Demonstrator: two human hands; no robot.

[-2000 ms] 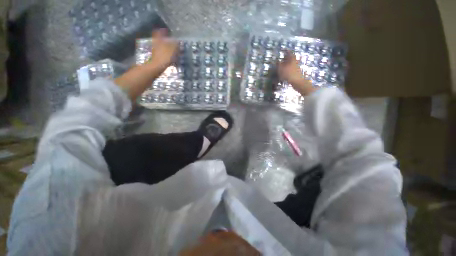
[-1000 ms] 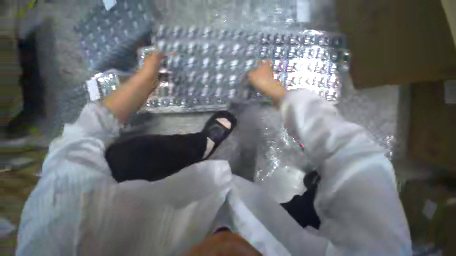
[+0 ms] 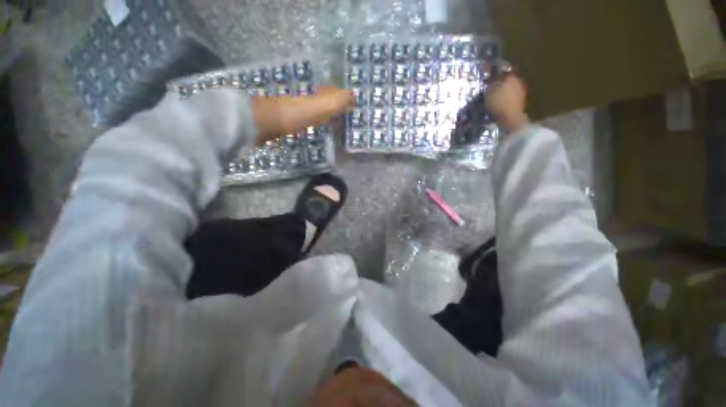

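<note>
A clear blister tray with rows of shiny metallic parts lies in front of me, right of centre. My left hand is at its left edge and my right hand at its right edge. Both hands appear to grip the tray's edges, though the fingers are blurred. A second filled tray lies to the left, partly hidden under my left forearm. Whether more trays lie beneath either one is hard to tell.
A grey tray stack stands at the upper left. A large brown carton is close beside my right hand. A pink stick-like tool and crinkled clear plastic lie on the floor between my feet. Clear wrap lies beyond the trays.
The tray that spanned both piles has moved right and no longer covers the left one. Both hands have moved right, the left from the left pile to the right tray's near-centre edge.
</note>
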